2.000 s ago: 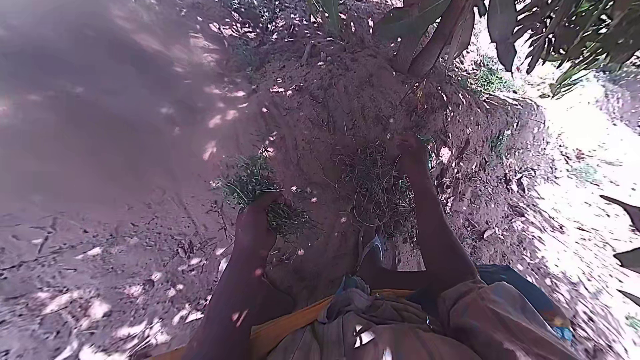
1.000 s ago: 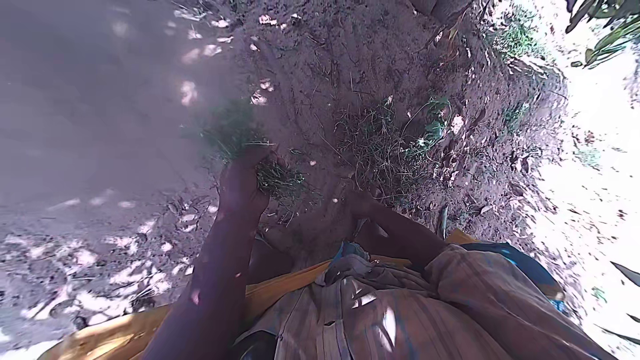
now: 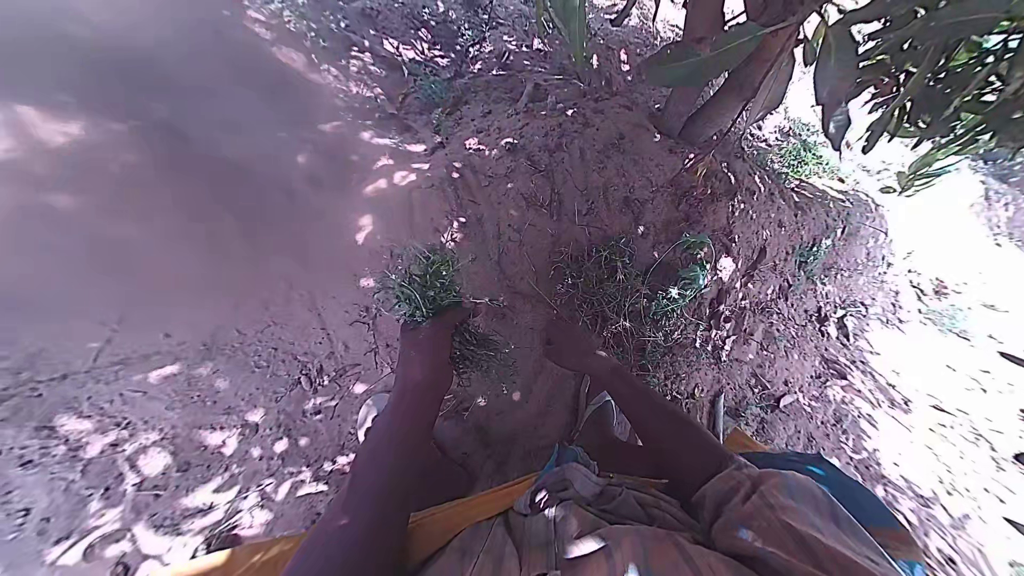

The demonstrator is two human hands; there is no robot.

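My left hand (image 3: 432, 324) is closed around a bunch of green grassy weeds (image 3: 424, 280), whose leaves stick out above the fist and whose darker stems hang to its right. My right hand (image 3: 570, 344) is low over the bare soil, just left of a patch of low weeds (image 3: 612, 288); its fingers are dim, and I cannot tell whether they hold anything. A brighter green leafy plant (image 3: 684, 288) grows at the right side of that patch.
A tree trunk (image 3: 736, 80) with long leaves (image 3: 920, 72) stands at the top right. Smooth sunlit-spotted ground (image 3: 176, 184) spreads at the left. Leaf litter lies on the soil at the lower left. My feet are below my hands, and an orange cloth (image 3: 472, 504) crosses my lap.
My right hand, over the right side of the weed patch two seconds ago, is now at its left edge. The left hand keeps its bunch. The view has tilted down and back up.
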